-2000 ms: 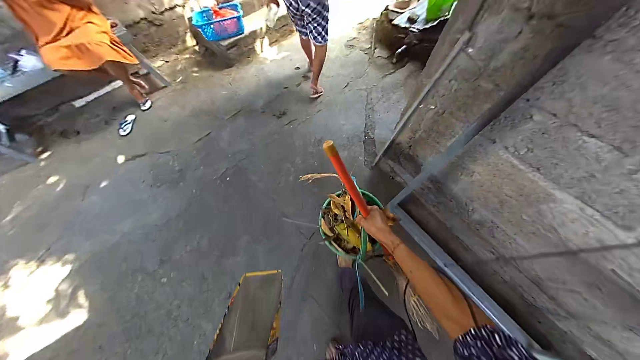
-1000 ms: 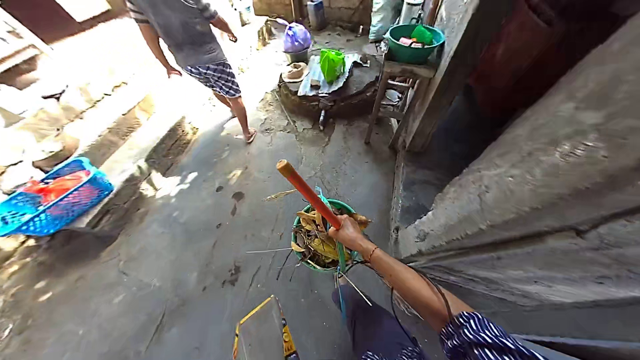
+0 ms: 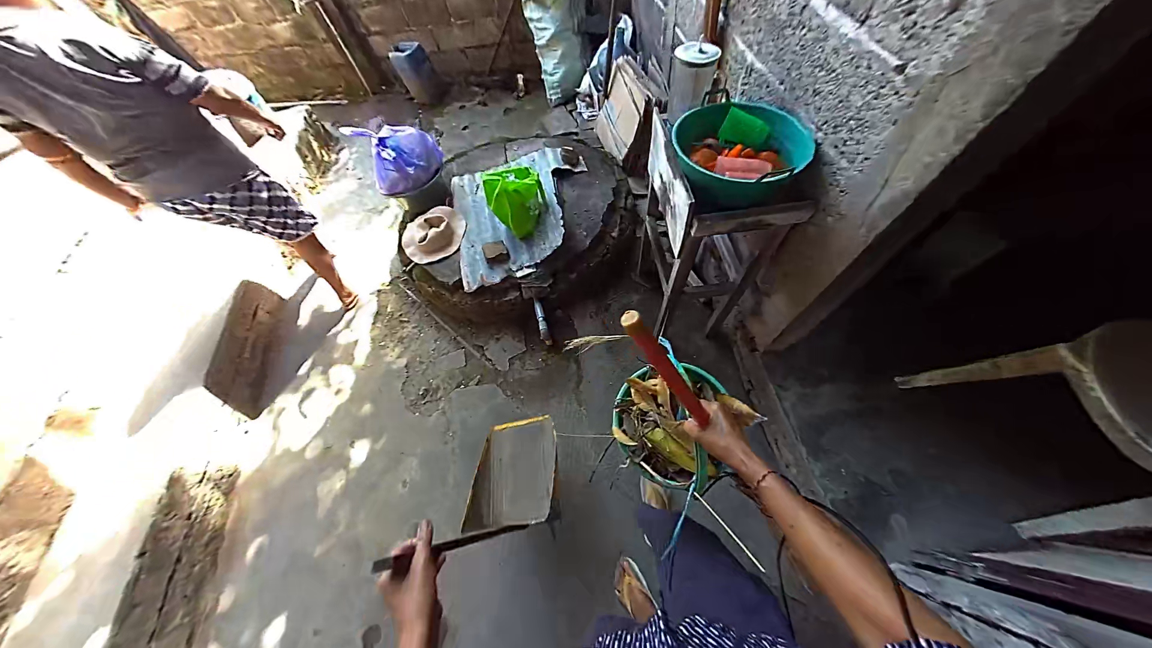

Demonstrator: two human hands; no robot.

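Observation:
My right hand point(image 3: 720, 436) is closed around a red wooden handle point(image 3: 664, 367) and, it seems, the handle of a green bucket point(image 3: 621, 416). Dry leaves point(image 3: 661, 432) and twigs fill that bucket, which hangs in front of my legs. Low at the centre left, my left hand point(image 3: 414, 580) grips the dark handle point(image 3: 477, 537) of a dustpan point(image 3: 515, 472) with a yellow edge. The pan is left of the bucket and apart from it. The lower end of the red handle is hidden.
Ahead is a round concrete platform point(image 3: 589, 261) with corrugated metal, a green plastic bag point(image 3: 515, 200) and a hat point(image 3: 434, 235). A wooden stand point(image 3: 756, 219) holds a teal basin point(image 3: 792, 135) by the right wall. A person point(image 3: 171, 126) walks at the left, near a concrete block point(image 3: 245, 346).
The view has swung toward the round platform and stand. My left hand has come into view on the dustpan's handle. The bucket stays with my right hand. The blue basket has left view.

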